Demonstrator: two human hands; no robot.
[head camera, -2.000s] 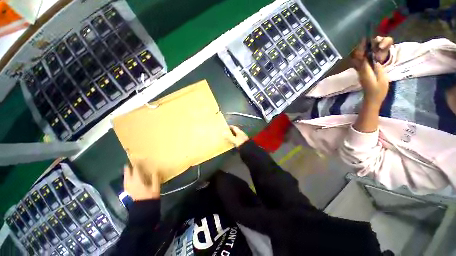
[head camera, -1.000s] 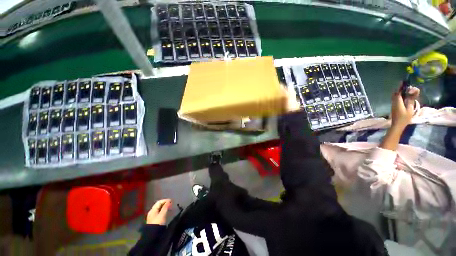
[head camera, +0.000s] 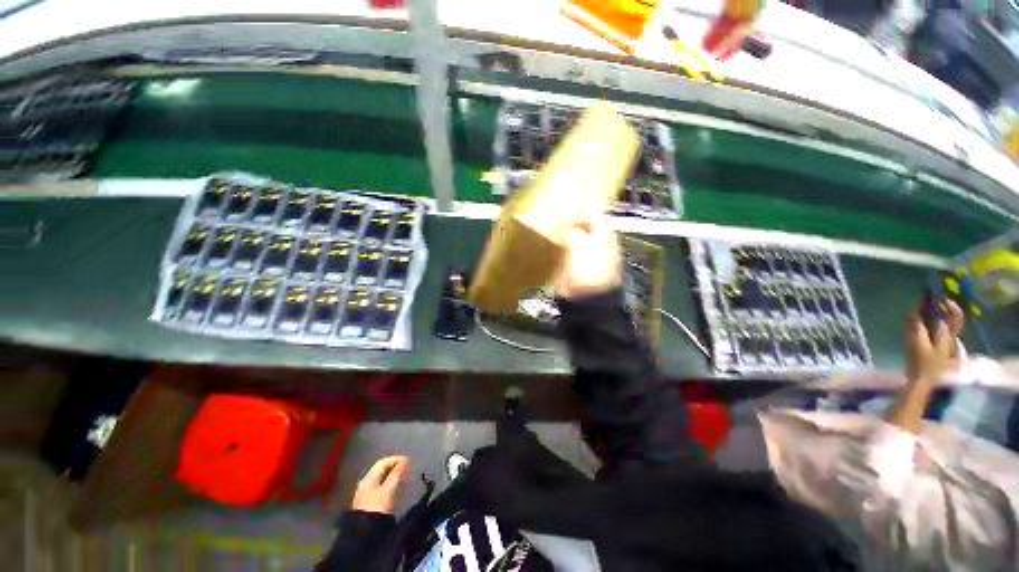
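Note:
My right hand (head camera: 589, 263) is shut on a brown cardboard piece (head camera: 568, 184), blurred, held tilted above the bench. It looks like the lid of the flat carton. Beneath it the open carton (head camera: 646, 279) lies on the bench, with silvery parts (head camera: 539, 306) partly visible; the piece and my arm hide the rest. A pale string (head camera: 512, 341) lies by the carton. My left hand (head camera: 382, 484) is low, below the bench edge, empty with fingers loosely apart.
Trays of black units lie left (head camera: 293, 263) and right (head camera: 788, 304); another (head camera: 659, 168) is on the green conveyor. A phone (head camera: 455, 307) lies left of the carton. A grey post (head camera: 434, 112) rises behind it. A red stool (head camera: 240, 449) is below. A person's hand (head camera: 934, 341) is at right.
The brown piece has come up off the carton and swung left and upright in my right hand, exposing the contents. My left hand left it earlier and hangs low. The view has shifted.

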